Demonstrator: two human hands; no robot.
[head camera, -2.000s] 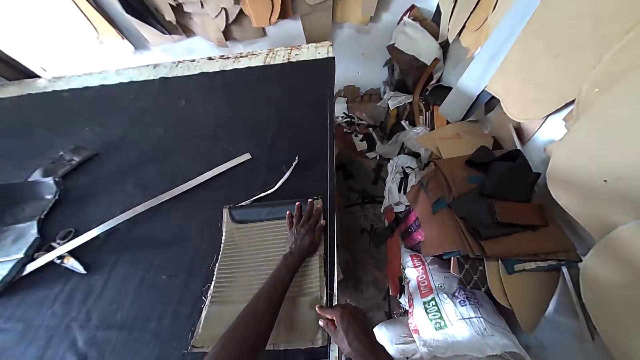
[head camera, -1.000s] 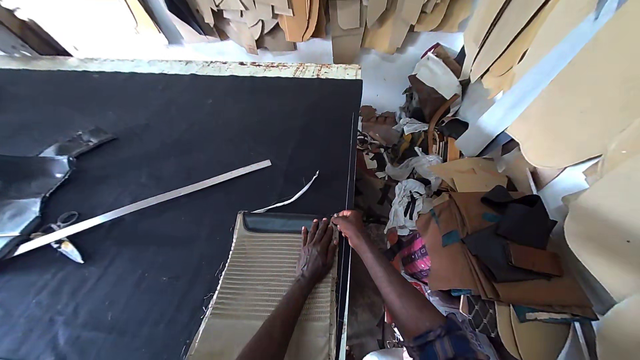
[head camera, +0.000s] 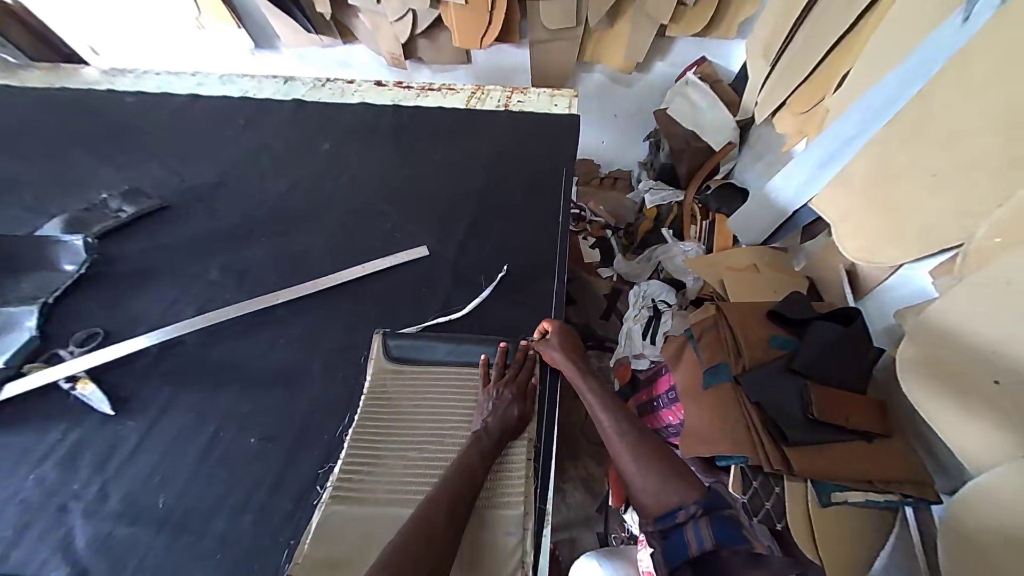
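Note:
A beige, ribbed fabric panel (head camera: 416, 448) with a black band (head camera: 436, 350) across its far end lies on the black cloth (head camera: 240, 192) that covers the table. My left hand (head camera: 506, 392) rests flat on the panel near its far right corner, fingertips on the black band. At that corner the fingertips of my right hand (head camera: 558, 344) pinch something small; whether it is the panel's edge or a tool cannot be told. A thin white strip (head camera: 464, 310) lies just beyond the panel. A metal ruler (head camera: 240, 308) lies to the left, across a pair of scissors (head camera: 84, 384).
Black glossy material (head camera: 40, 272) lies at the table's left. Beyond the table's right edge are scraps and plastic bags (head camera: 664, 256) and a stack of folded brown material (head camera: 720, 384). Cut patterns (head camera: 904, 160) hang on the walls.
My right hand has moved from the panel's right side, farther down, up to its far right corner. My left hand stays on the panel. The view has shifted.

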